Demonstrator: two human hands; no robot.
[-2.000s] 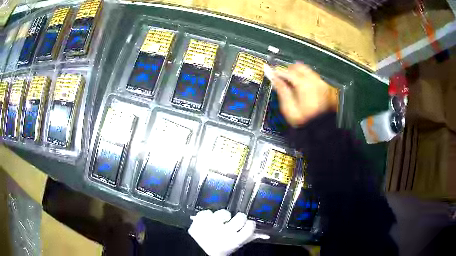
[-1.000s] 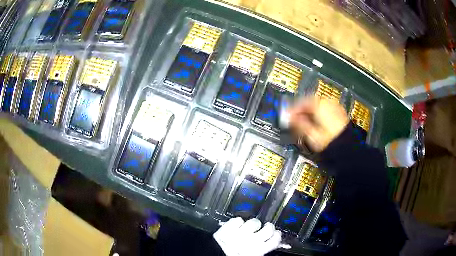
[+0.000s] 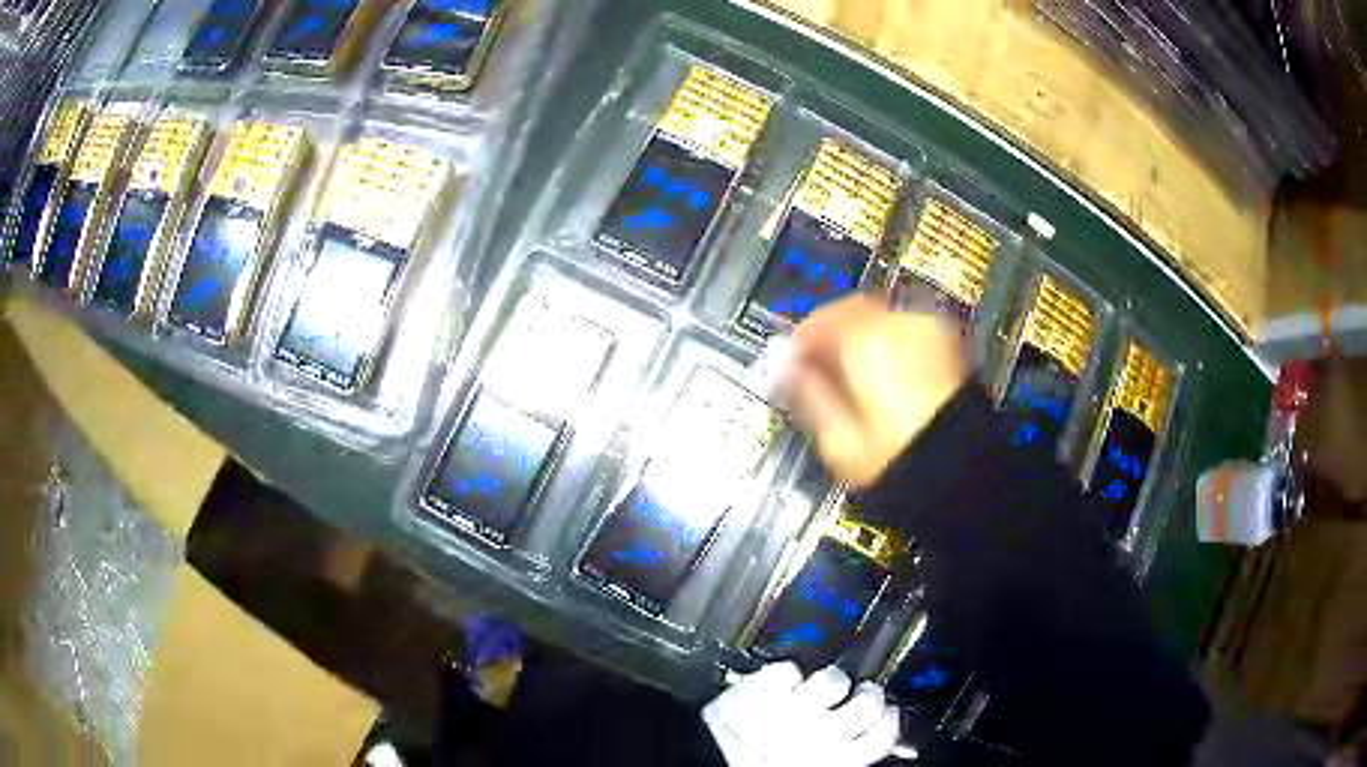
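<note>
A clear blister tray (image 3: 697,318) lies on the green bench, holding two rows of keypad phones (image 3: 667,202) with gold keys and dark screens with blue print. Glare whitens some near-row phones. My right hand (image 3: 877,382), bare and blurred, is over the middle of the tray, its fingertips pinching a small white piece (image 3: 778,360) near the third far-row phone. The hand and dark sleeve hide parts of several phones. My left hand (image 3: 810,719), in a white glove, is at the tray's near edge, cut off by the bottom rim; whether it grips or only rests is unclear.
Another filled tray (image 3: 405,120) is at the left. A tan board (image 3: 1049,105) runs along the far side. A whitish bottle with orange marking (image 3: 1238,502) stands at the right. An open carton (image 3: 255,659) with clear plastic is at the lower left.
The whole view has shifted, so trays and bottle appear further right. My right hand has moved back left from the farther-right phones, still pinching the white piece. My left hand stays at the near edge.
</note>
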